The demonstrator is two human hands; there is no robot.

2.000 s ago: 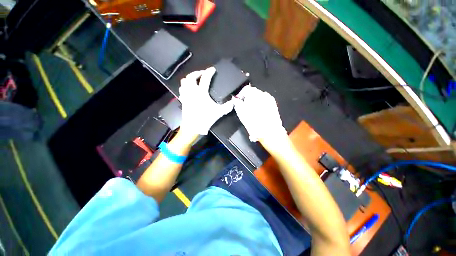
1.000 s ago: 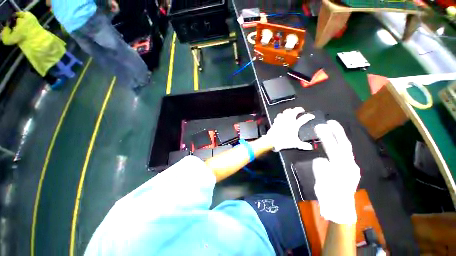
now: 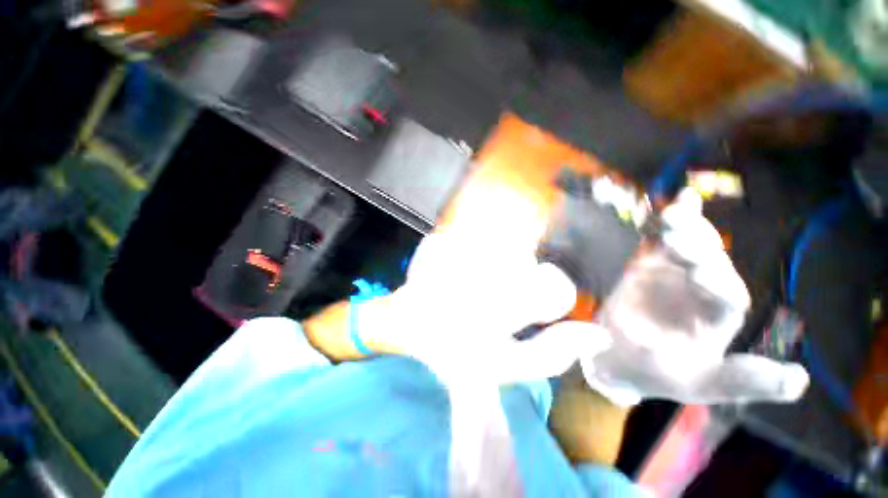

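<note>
My left hand (image 3: 487,306), in a white glove with a blue band at the wrist, is blurred over the near left part of the orange board (image 3: 526,146). Whether it holds something is unclear. My right hand (image 3: 672,306), also gloved, is at the board's right side with fingers spread and nothing visible in its palm. One finger reaches up beside the white connector block (image 3: 620,199). A dark set-top box (image 3: 589,238) lies on the board below the connectors, partly hidden by my hands. Whether it is plugged in cannot be told.
Dark flat boxes lie along the bench to the left, one (image 3: 419,167) beside the board and another (image 3: 341,86) farther off. A black bin (image 3: 180,233) stands below the bench edge. Blue cable (image 3: 803,253) loops at the right. A wooden support (image 3: 691,63) stands behind.
My hands have moved from the dark box on the bench to the orange board. That box is now out of my hands and lies on the bench. The view has swung right.
</note>
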